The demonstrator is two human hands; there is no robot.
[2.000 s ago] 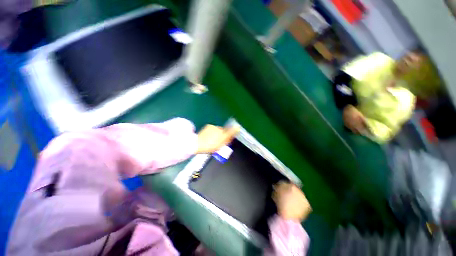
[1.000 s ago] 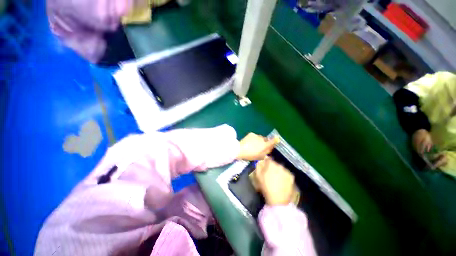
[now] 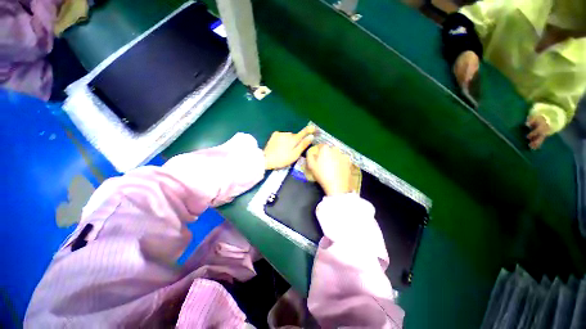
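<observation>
A matte-black panel unit lies flat on a silvery bubble-wrap bag on the green bench. Small black corner lugs project at its ends. My left hand rests at the panel's upper left corner, with fingertips at the bag's edge. My right hand is on the panel beside it, curled over a crumpled yellow-tan cloth that shows only in part. A white-and-blue label shows partly beside my right hand.
Another black panel lies on white wrap at upper left, beside a pale metal post. A person in pink is at far upper left. A person in yellow is opposite. Upright grey-silver bags stand at lower right.
The view has shifted, and the bench things appear further left and higher. My right hand has moved closer to the panel's upper left corner beside my left hand. More of the panel's right end shows.
</observation>
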